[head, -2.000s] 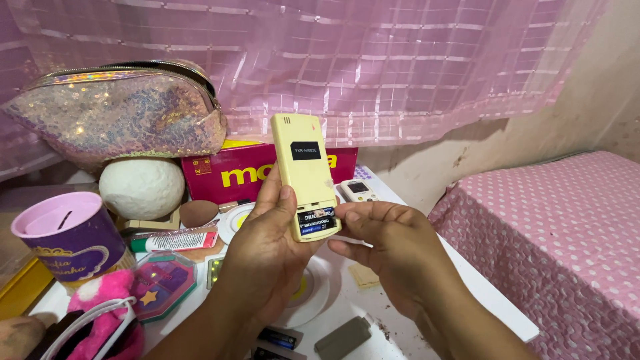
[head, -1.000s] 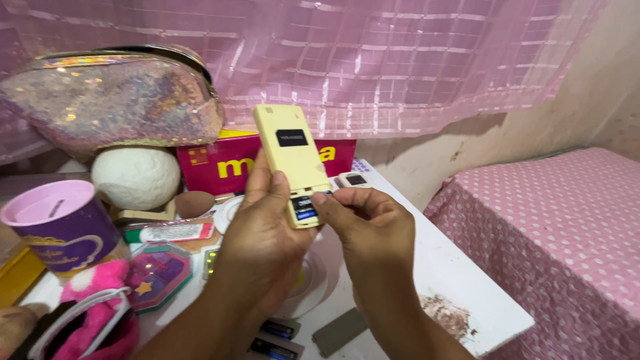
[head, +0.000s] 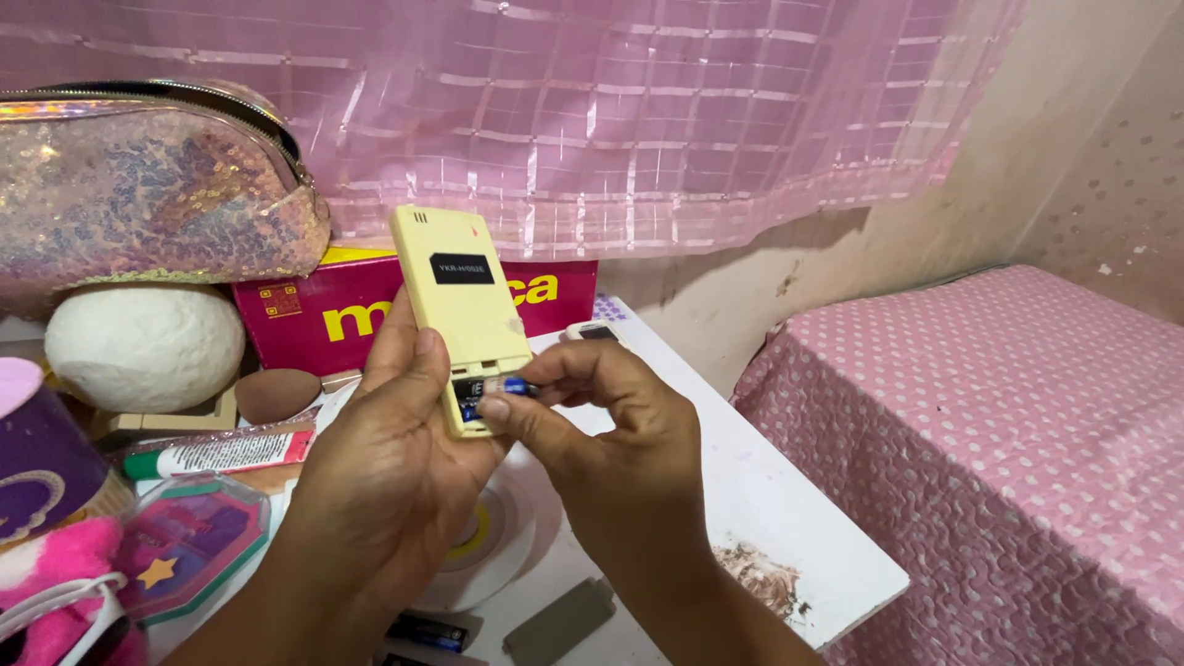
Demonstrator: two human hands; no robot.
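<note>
My left hand (head: 398, 444) holds a yellowed plastic remote control (head: 467, 319), back side up, with its battery compartment uncovered at the lower end. Thumb and fingers of my right hand (head: 615, 425) pinch a blue and black battery (head: 504, 387), tilted at the compartment's right side. Another battery (head: 470, 410) lies below it inside the compartment. On the white table, under my hands, is a grey battery cover (head: 560, 624). Left of the cover are loose dark batteries (head: 427, 633), partly cut off by the lower edge of the view.
Behind the remote stand a magenta box (head: 305, 324) and a sequined pouch (head: 157, 194). A white ball (head: 145, 347), a tube (head: 227, 453), a makeup palette (head: 194, 546) and a purple tin (head: 46, 453) crowd the left. A white device (head: 592, 331) lies behind my right hand. Brown smudges mark the table (head: 832, 555).
The battery at my right fingers now sticks out of the compartment, whereas two seconds ago the batteries lay inside it. My left hand still holds the remote.
</note>
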